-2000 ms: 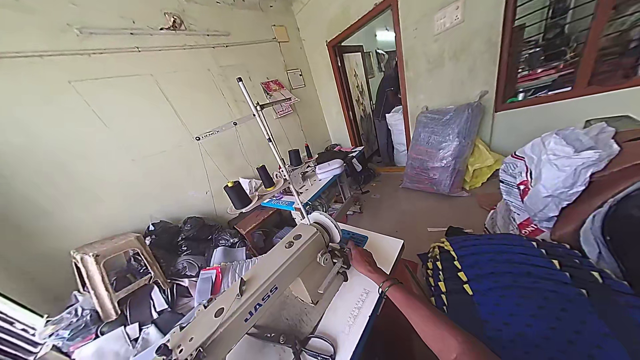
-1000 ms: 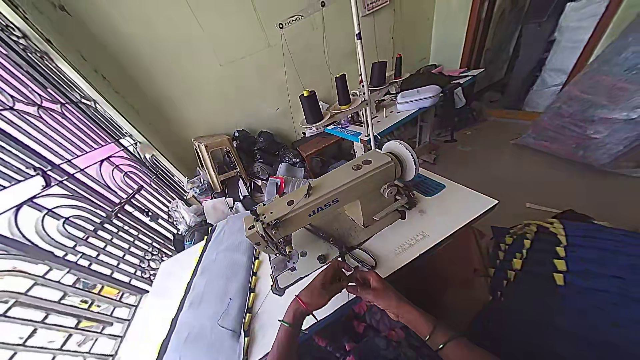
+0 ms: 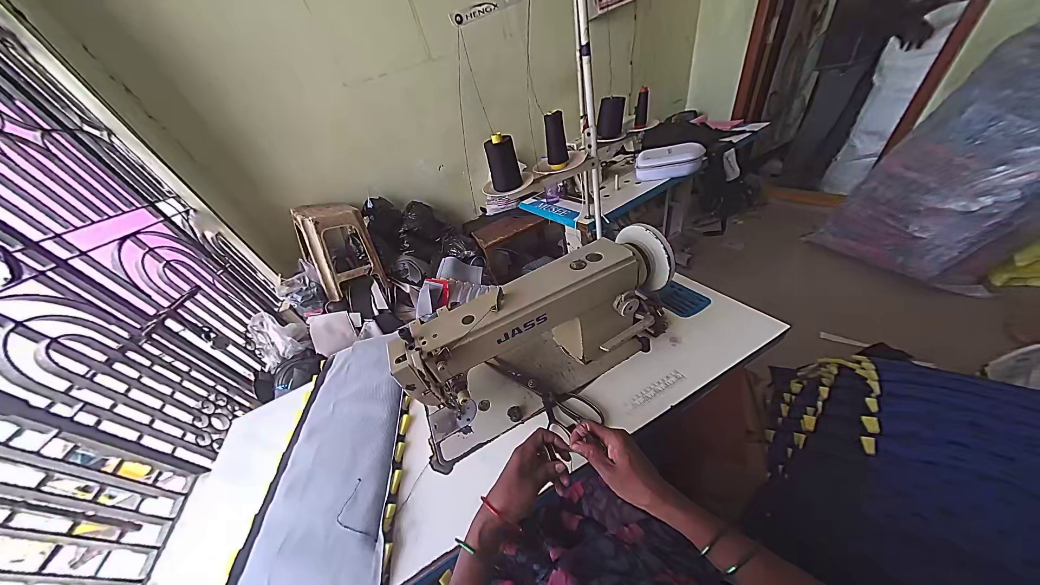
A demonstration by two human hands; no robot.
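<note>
My left hand (image 3: 532,471) and my right hand (image 3: 615,459) meet at the front edge of the white sewing table (image 3: 479,471). Their fingertips pinch together at something too small to make out. Just behind them lies a pair of scissors (image 3: 561,402) with dark handles, its blades pointing under the arm of the beige industrial sewing machine (image 3: 528,313). Left of the machine's needle area, a pale grey fabric panel (image 3: 333,455) with dark, yellow-marked edges lies lengthwise on the table. A loose dark thread (image 3: 351,512) rests on that panel.
Thread cones (image 3: 502,162) stand behind the machine, near a second sewing table (image 3: 642,195). A stool (image 3: 337,244) and black bags are by the wall. Dark blue fabric (image 3: 934,455) with yellow marks is piled at right. A metal grille (image 3: 106,284) is at left; a person (image 3: 845,73) stands in the doorway.
Two seconds ago my right hand was at the machine's handwheel end; it is now beside my left hand at the table's front edge. The view has swung strongly.
</note>
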